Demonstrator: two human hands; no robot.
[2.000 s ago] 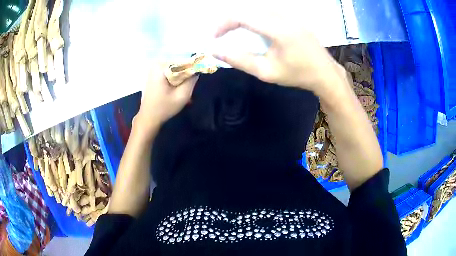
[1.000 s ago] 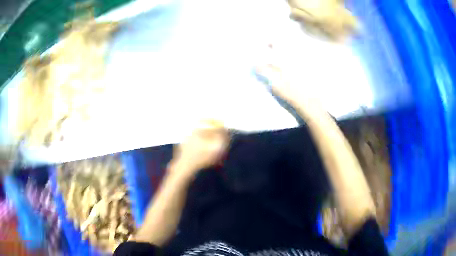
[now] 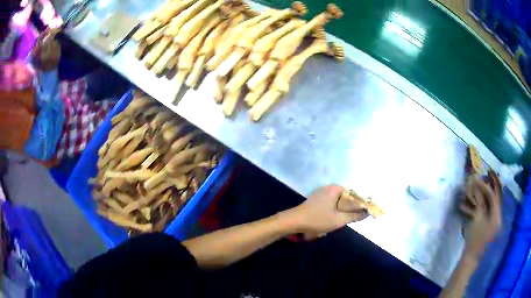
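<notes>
My left hand [image 3: 326, 213] is closed around a tan limb part [image 3: 351, 202] over the bench's near edge; only its end shows past the fingers. My right hand [image 3: 482, 218] is at the right end of the bench, over the pile of sole plates [image 3: 475, 158]. Its fingers are bent and blurred, and I cannot tell whether it grips a plate. Several tan limbs [image 3: 269, 66] lie side by side in a heap at the far left of the metal bench [image 3: 326, 128].
A blue crate [image 3: 109, 224] full of tan limbs [image 3: 151, 166] stands below the bench at left. A green conveyor belt [image 3: 372, 29] runs behind the bench. A co-worker in a checked garment [image 3: 75, 119] is at far left. Blue crates [image 3: 521, 256] stand at far right.
The view has swung left, showing more of the limb pile and the belt. My right hand has moved away from my left hand to the plates. My left hand still holds the limb.
</notes>
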